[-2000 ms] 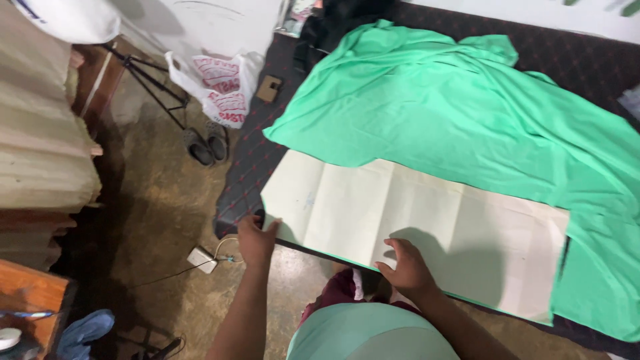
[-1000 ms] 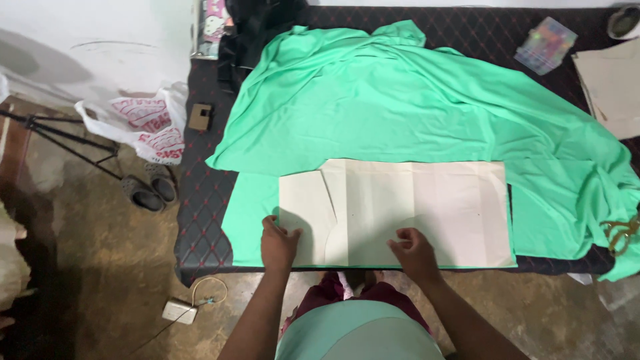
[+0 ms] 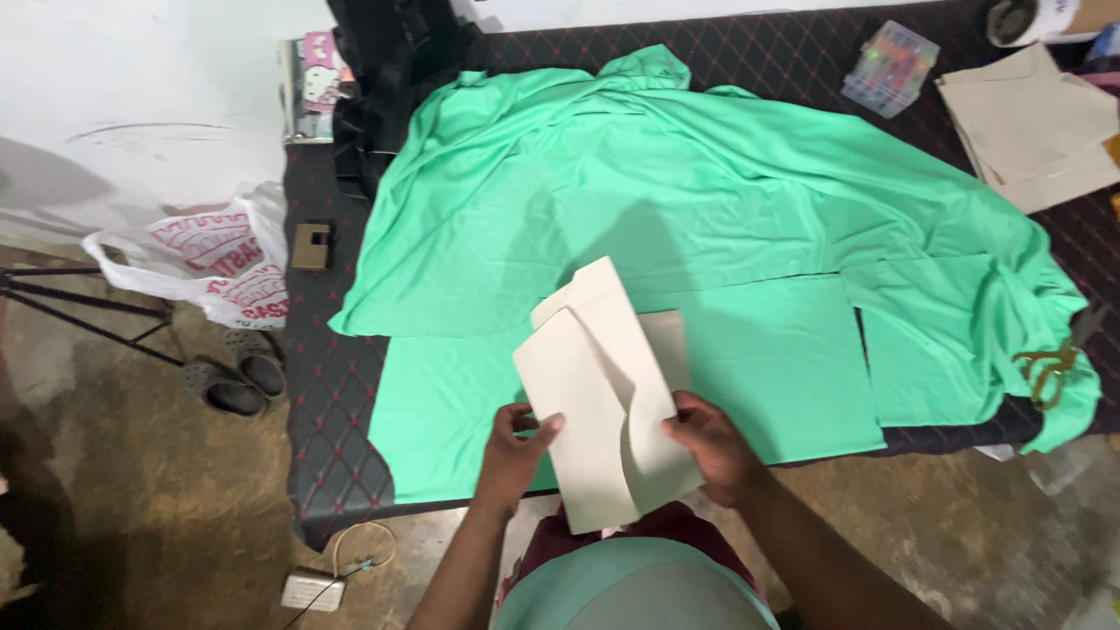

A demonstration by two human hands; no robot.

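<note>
A folded paper pattern piece [image 3: 584,411] is held up over the near edge of the table, its layers partly fanned apart. My left hand [image 3: 516,451] grips its left edge, with the thumb on top. On the right edge, my right hand [image 3: 713,446] pinches the paper between thumb and fingers. Under and beyond it, green fabric [image 3: 770,367] lies spread over the dark quilted tabletop [image 3: 337,437], bunched toward the far side and flatter near me. Gold-handled scissors [image 3: 1046,372] rest on the fabric at the right.
At the back right are a clear plastic box of small coloured items [image 3: 891,70], more paper sheets [image 3: 1032,131] and a roll [image 3: 1015,19]. Black fabric [image 3: 385,79] and a small brown object [image 3: 311,246] lie left. A plastic bag [image 3: 210,262], clogs [image 3: 229,385] and a power strip [image 3: 312,591] are on the floor.
The paper pattern lay unfolded on the green fabric; now it is folded and lifted in both hands. The fabric under it is exposed. My right hand has closed on the paper.
</note>
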